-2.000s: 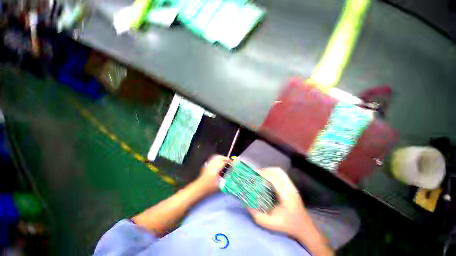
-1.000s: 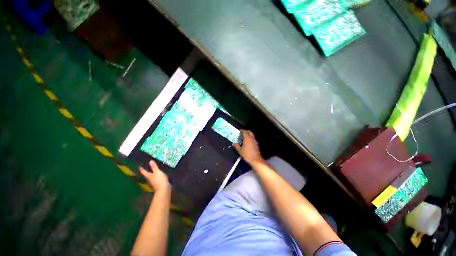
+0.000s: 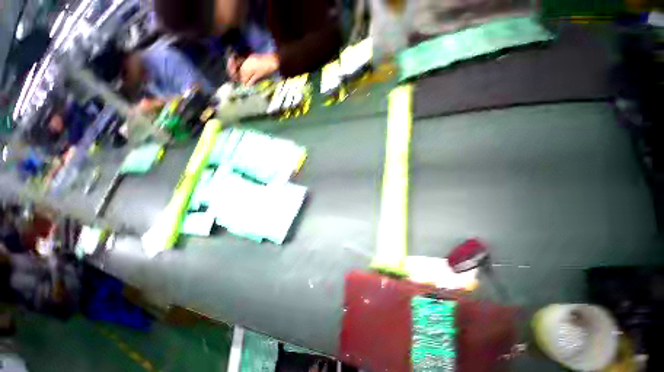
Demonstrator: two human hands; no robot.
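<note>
Neither of my hands is in the picture. The view is blurred. Nearest in front of me, a dark-red work pad [image 3: 375,320] lies at the bench's front edge, cut off by the lower rim. A narrow green circuit board [image 3: 433,334] lies across its middle. A whitish thing [image 3: 440,272] and a dark-red object [image 3: 468,256] lie at the pad's back edge. An off-white round pot [image 3: 579,334] stands right of the pad.
Several green boards [image 3: 255,207] lie in a group on the bench, left of centre. Two yellow-green bars [image 3: 395,178] [image 3: 193,178] cross it. A long green strip [image 3: 473,45] is at the back. A person's hand [image 3: 258,67] works across the bench. A board tray [image 3: 258,354] shows below the edge.
The view has swung up and along the bench. Both my hands, seen at the board tray one second ago, have left the picture. The far side and other people have come into view.
</note>
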